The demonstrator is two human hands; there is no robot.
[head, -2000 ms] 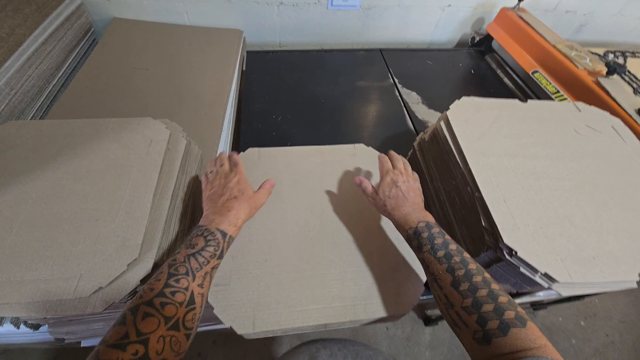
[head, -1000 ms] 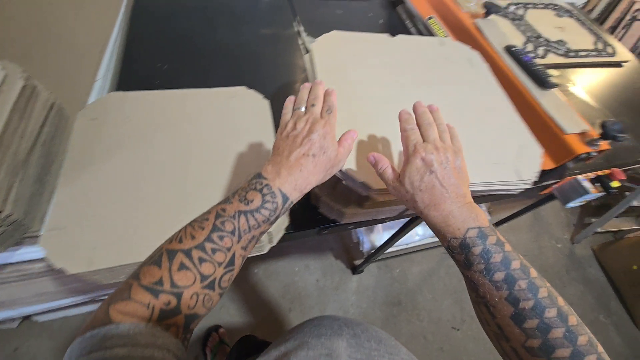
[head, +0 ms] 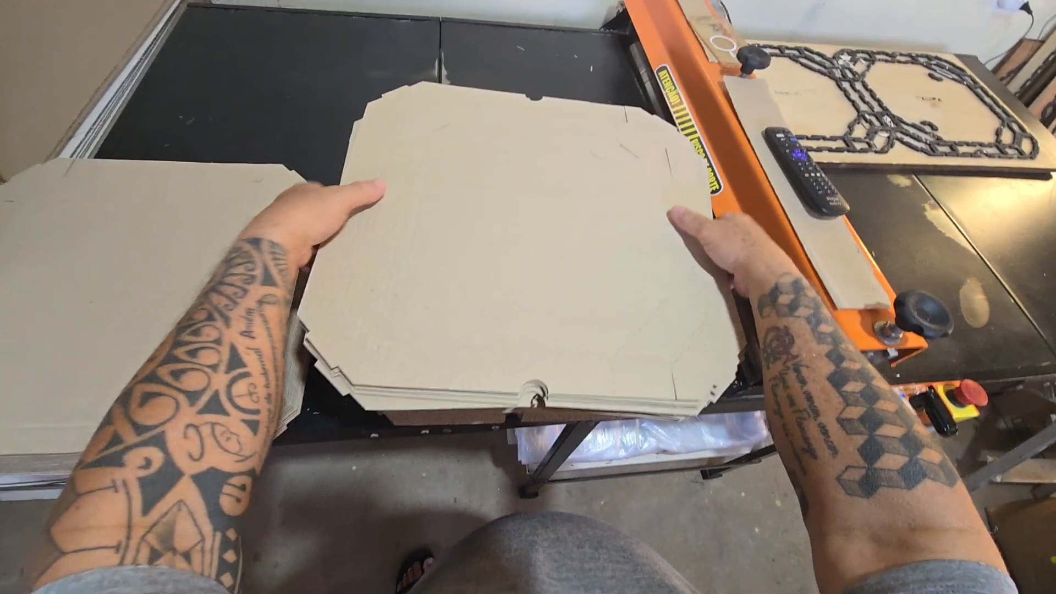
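Note:
A stack of cut cardboard sheets (head: 520,247) with clipped corners lies on the black table, its layers slightly uneven at the near edge. My left hand (head: 318,214) grips its left side, thumb on the top sheet and fingers hidden below the edge. On the right side my right hand (head: 726,243) holds it the same way, thumb on top, fingers out of sight. A second stack of similar cardboard (head: 148,289) lies to the left, partly behind my left forearm.
Beyond the stacks is the black tabletop (head: 289,82). An orange machine beam (head: 701,124) with black knobs runs along the right. A remote control (head: 804,172) lies on a strip beside it, near a wooden cutting die (head: 907,103). A red button (head: 969,393) sits lower right.
My hands have moved apart from above the right-hand stack to its two sides and taken hold of it. The view has shifted to the right since the earliest frame.

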